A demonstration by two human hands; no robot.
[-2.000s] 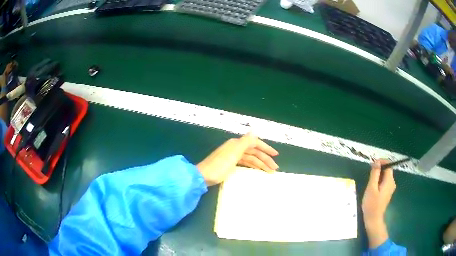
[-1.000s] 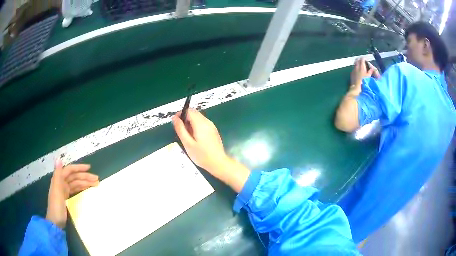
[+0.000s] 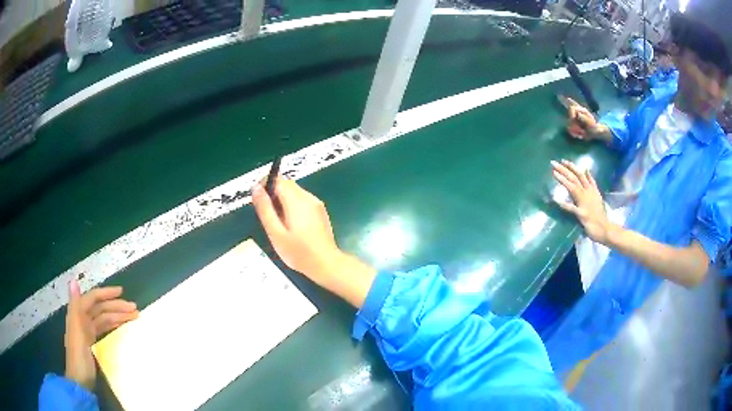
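Observation:
A white sheet (image 3: pixel 210 327) with a yellowish edge lies on the green bench, washed out by glare. My right hand (image 3: pixel 295 227) is above its far right corner and holds dark tweezers (image 3: pixel 274 178) that point up and away over the white strip. My left hand (image 3: pixel 92 325) rests at the sheet's left edge, fingers apart and holding nothing that I can see. No housing shows in either hand.
A worn white strip (image 3: pixel 172 225) with a grey post (image 3: pixel 393 72) runs between the bench and the green belt (image 3: pixel 217 120). A person in a blue smock (image 3: pixel 642 233) is at the right, hands over the bench. Dark gridded trays (image 3: pixel 189 20) stand on the far side.
The view has swung right from the red tray, which is out of view. The person at the right has turned this way, with both hands now visible. My hands keep nearly the same places around the sheet.

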